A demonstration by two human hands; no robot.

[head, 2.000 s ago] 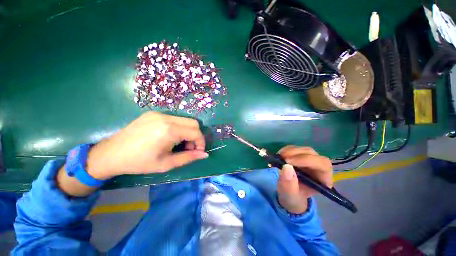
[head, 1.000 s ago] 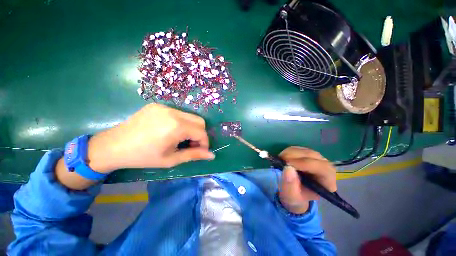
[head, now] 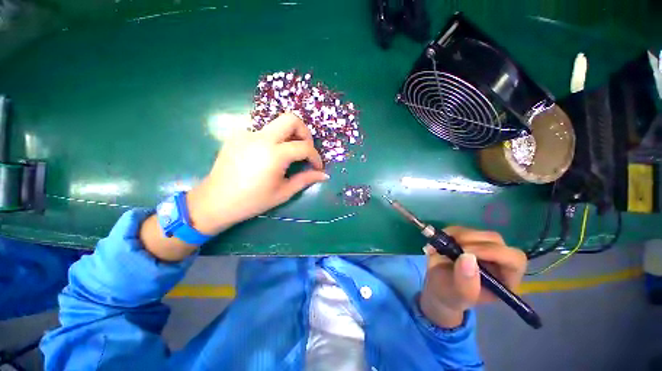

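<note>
My right hand (head: 472, 272) holds the black soldering iron (head: 488, 281) like a pen, its metal tip pointing up-left, just right of a small dark circuit board (head: 356, 195) and apart from it. My left hand (head: 265, 170) is at the lower edge of the loose pile of tiny white discs with reddish-dark leads (head: 319, 109). Its thumb and index finger are close together; whether they pinch a part is too small to tell. The thin solder wire (head: 308, 220) lies along the green bench (head: 145, 94), its end near the board.
A black fume fan (head: 472, 87) stands right of the pile, with a brown tip cleaner pot (head: 555, 145) beside it. Further right are a black unit with a yellow label (head: 641, 187), cables and a pale stick (head: 578, 72). Black lumps (head: 401, 22) lie behind; a holder (head: 22, 185) is far left.
My left hand has moved from beside the board up to the pile, leaving the solder wire on the bench. The iron tip has drawn back right from the board. The camera view has shifted.
</note>
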